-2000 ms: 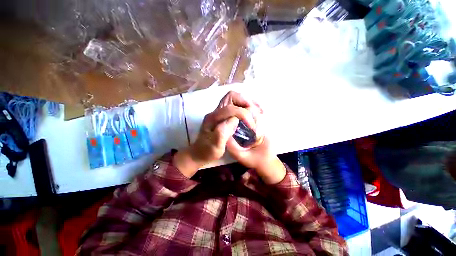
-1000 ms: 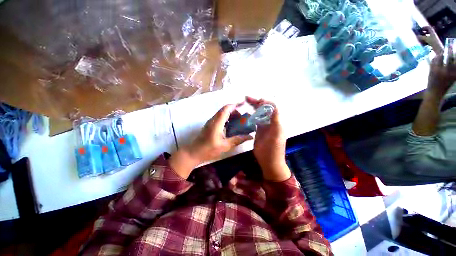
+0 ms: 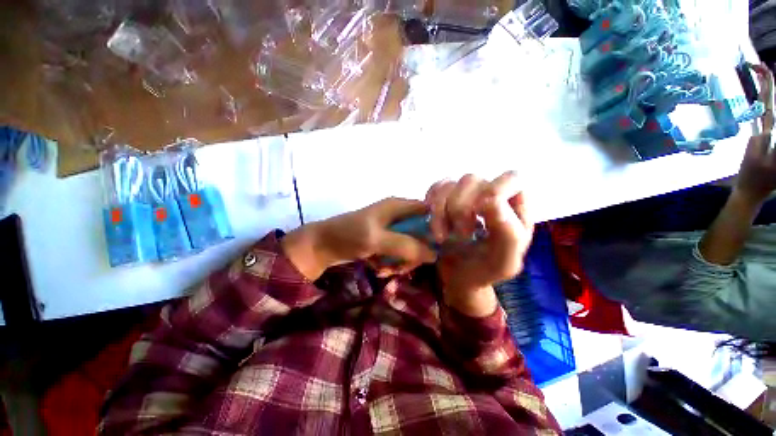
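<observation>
My left hand holds a carded cable by its blue card, low over the front edge of the white table. My right hand closes over the other end of the same carded cable, its fingers curled and slightly blurred. The cable loop is mostly hidden by the fingers. Three packed cables, blue cards with orange-red dots in clear cases, lie side by side at the left. A clear plastic case lies on the table to their right.
A carton of clear cases spans the upper left. A heap of carded cables is at the upper right. A black phone-like slab is at the left edge. A blue crate stands below the table. A neighbour's arm is at the right.
The right hand has curled over the cable loop, which showed a second ago. Both hands still hold the carded cable. The camera view has shifted, and the packed cables appear higher and further left.
</observation>
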